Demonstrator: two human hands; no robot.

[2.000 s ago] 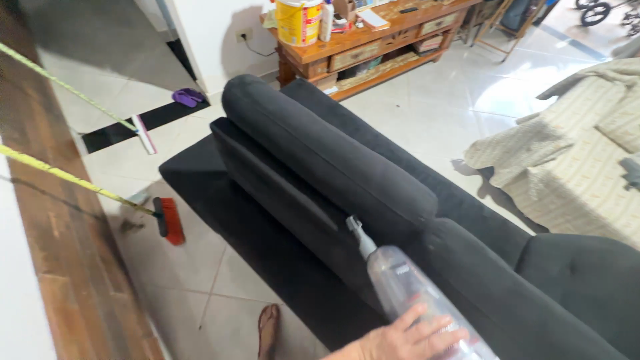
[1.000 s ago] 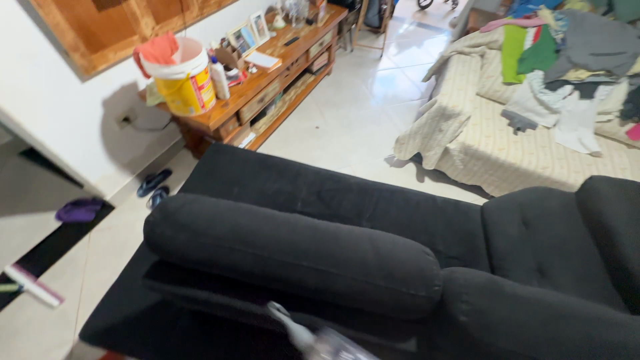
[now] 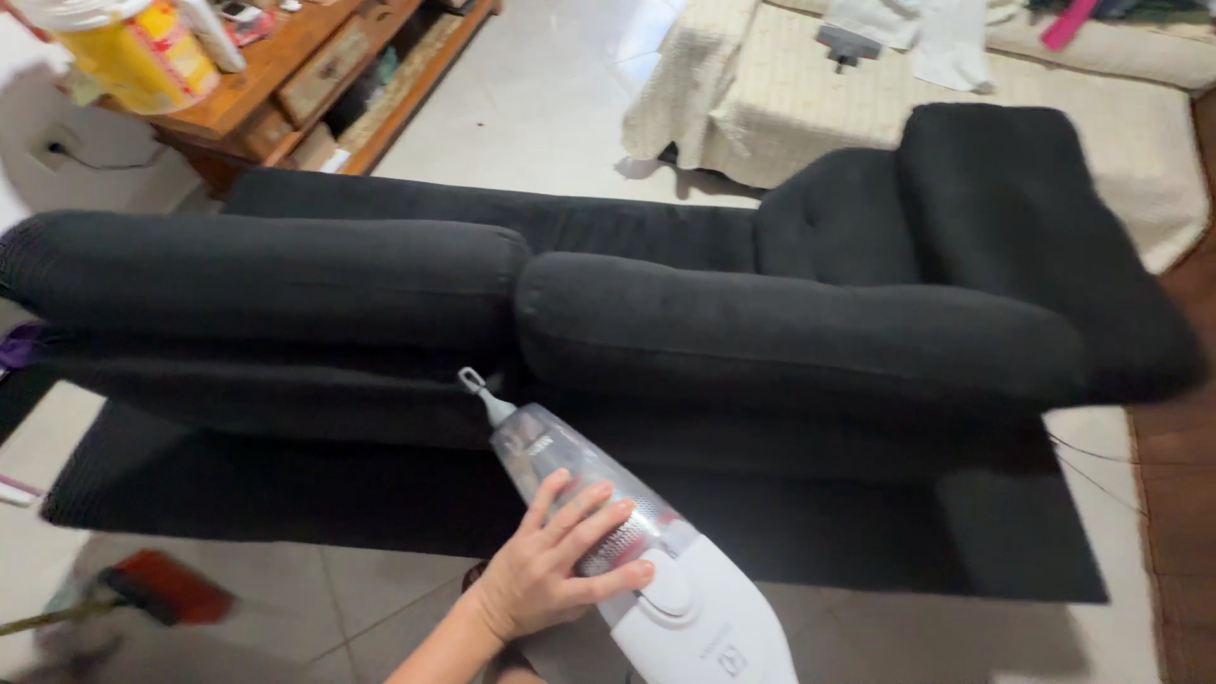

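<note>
A white Electrolux handheld vacuum cleaner (image 3: 655, 560) with a clear dust container points up and to the left at the lower middle. My left hand (image 3: 560, 560) lies over its container and front button, fingers spread on the plastic. The narrow grey nozzle (image 3: 484, 394) is over the back of a black fabric sofa (image 3: 332, 380), just below the gap between two back cushions; whether it touches the fabric I cannot tell. My right hand is out of view, and the rear of the vacuum is cut off by the bottom edge.
A red-and-black broom (image 3: 166, 587) is at lower left on the tiled floor. Behind the sofa stand a wooden cabinet (image 3: 275, 76) with a yellow-and-white bucket (image 3: 142, 57) and a cream-covered sofa (image 3: 807, 123) holding clothes and a grey vacuum attachment (image 3: 845, 46). Thin cables (image 3: 1102, 465) run at right.
The view has swung to the right. The nozzle, over the back of the left cushion earlier, is now near the gap between the two cushions.
</note>
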